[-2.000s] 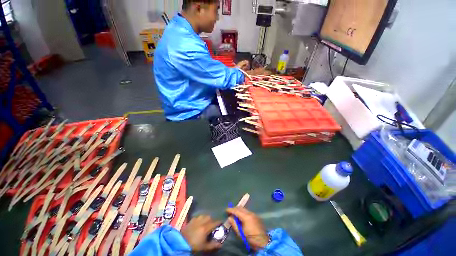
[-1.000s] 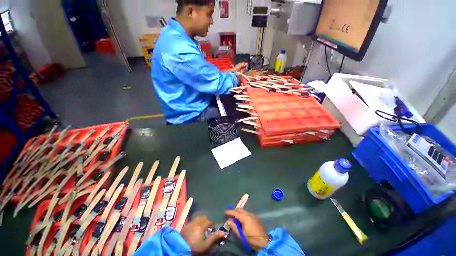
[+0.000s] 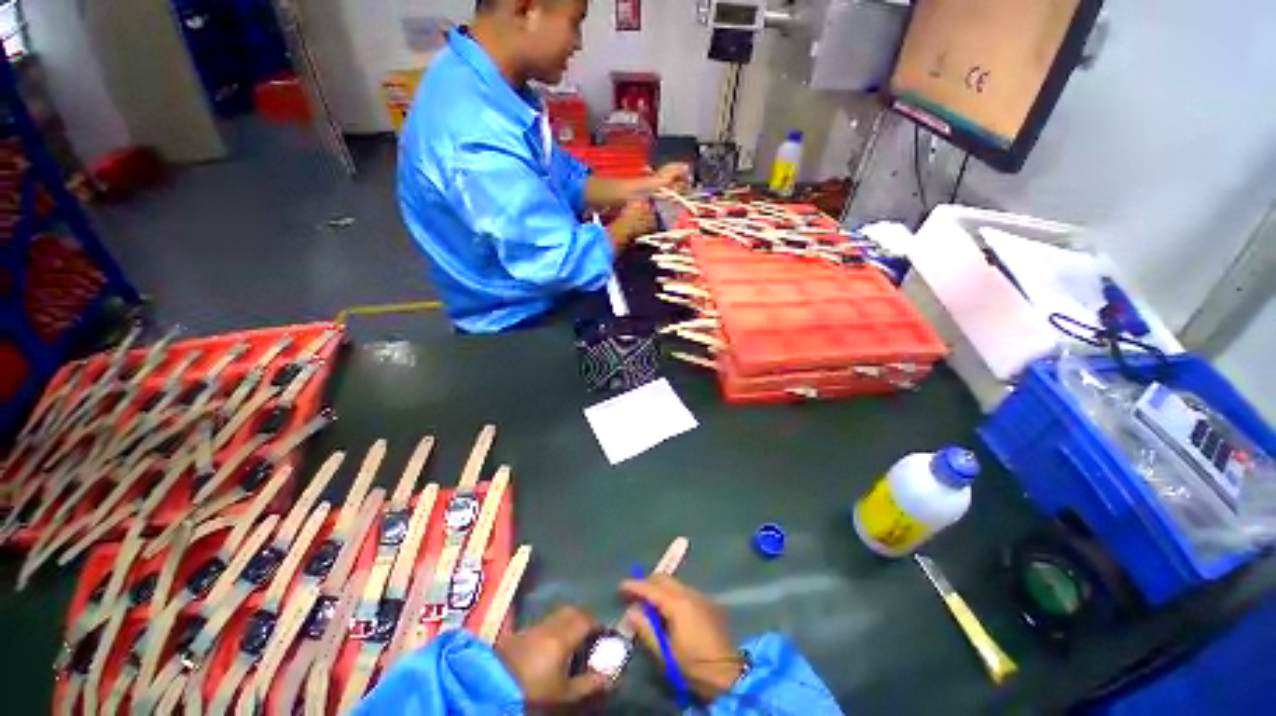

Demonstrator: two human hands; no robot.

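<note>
A smartwatch (image 3: 609, 655) with a dark case and bright face is held low in front of me. Its pale strap (image 3: 672, 558) points up and right. My left hand (image 3: 550, 657) grips the case from the left. My right hand (image 3: 696, 636) holds a slim blue stick tool (image 3: 663, 646) at the watch's right side; whether the tool's tip touches the case cannot be seen. A small blue cap (image 3: 768, 540) lies on the mat to the right.
Red trays of watches (image 3: 507, 509) stand at left. A paper sheet (image 3: 640, 420), stacked red trays (image 3: 826, 325), a white bottle (image 3: 917, 501), a yellow-handled brush or scraper (image 3: 966, 618) and a blue bin (image 3: 1085, 455) lie ahead and right. A coworker in blue (image 3: 490, 189) is beyond.
The watch case has turned in my left hand, and its face now shows bright. The coworker's arms have shifted, with one hand lower near the trays. My view has shifted slightly.
</note>
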